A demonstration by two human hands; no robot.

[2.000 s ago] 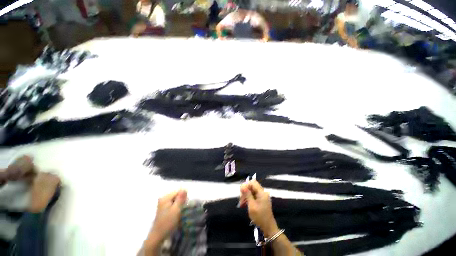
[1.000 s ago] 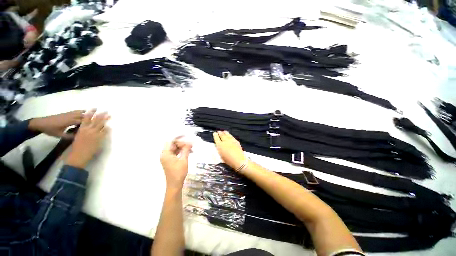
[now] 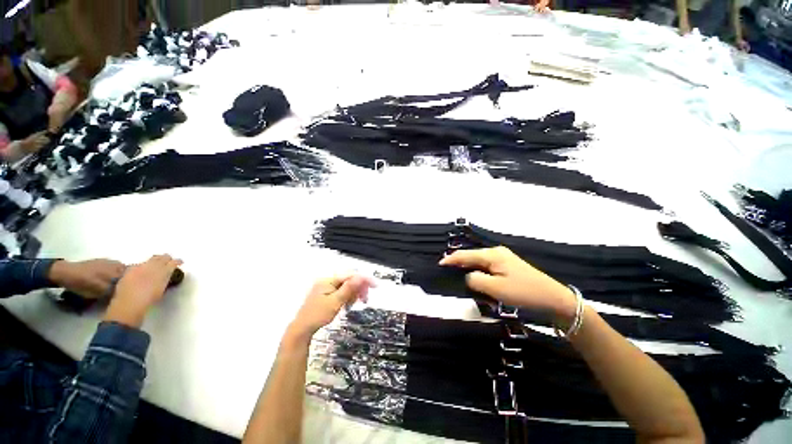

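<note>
A row of black straps (image 3: 556, 260) lies across the middle, silver buckles near its centre. A nearer row (image 3: 452, 355) has clear shiny film (image 3: 369, 360) over its left ends. My left hand (image 3: 334, 303) is beside a film-covered strap end (image 3: 386, 276) between the rows, thumb and fingertips close together; I cannot tell if they pinch anything. My right hand (image 3: 504, 277) is over the straps near the buckles, forefinger pointing left and thumb apart from it. What lies under its palm is hidden, so a grip on a strap cannot be told.
Another person's hands (image 3: 135, 286) hold a small dark coil at the left. Black-and-white bundles (image 3: 113, 130) are piled far left. A black rolled bundle (image 3: 256, 109) and loose strap heap (image 3: 452, 134) lie beyond the rows. Plastic sheets (image 3: 695, 78) are at the far right.
My right hand has moved right, from the strap's left end to near the buckles. My left hand has shifted slightly right. The neighbour's hands have come together around a dark coil.
</note>
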